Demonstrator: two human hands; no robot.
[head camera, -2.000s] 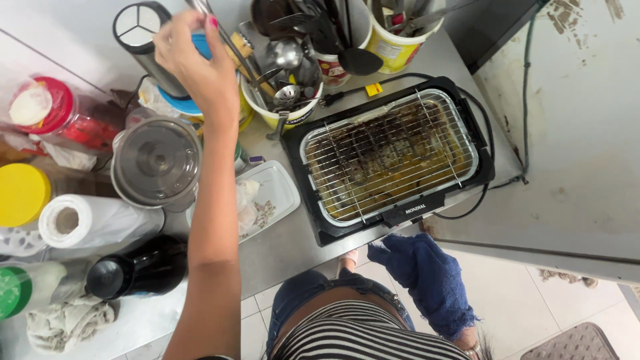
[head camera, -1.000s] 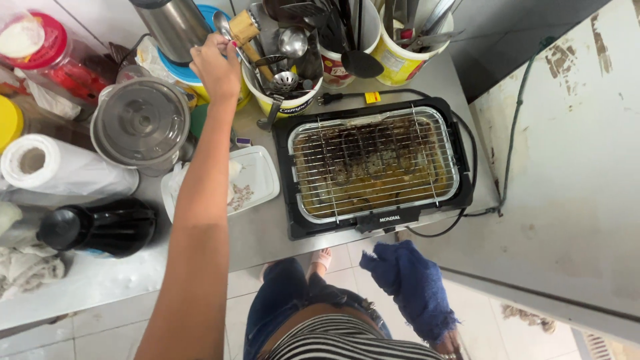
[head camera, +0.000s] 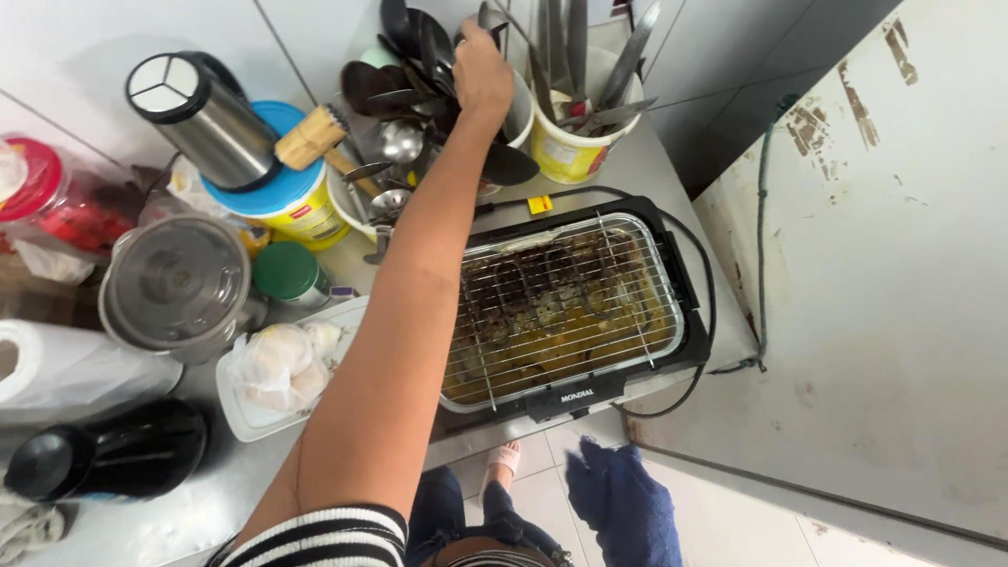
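Note:
My left hand (head camera: 482, 77) reaches in among black kitchen utensils (head camera: 421, 51) standing in tubs against the wall. Its fingertips are at a dark utensil, and whether they grip it is hidden. Left of my forearm, a wooden meat mallet (head camera: 311, 138) and a metal ladle (head camera: 402, 142) stick out of a tub. Under my arm lies a black electric grill (head camera: 579, 394) with a wire rack (head camera: 567, 307) over a greasy, browned tray. My right hand is out of view; a dark blue cloth (head camera: 622, 504) hangs at the lower right.
A tub of knives (head camera: 579, 150) stands behind the grill. To the left are a steel thermos (head camera: 213, 126), a blue-lidded tub (head camera: 295, 197), a lidded pot (head camera: 177, 283), a green-capped jar (head camera: 287, 270) and a white tray (head camera: 252, 429) with a bagged item. The grill's cable (head camera: 709, 276) loops on the right.
My left hand has moved right, from beside the mallet and thermos to the black utensils. My right wrist, seen earlier beside the blue cloth, is out of view.

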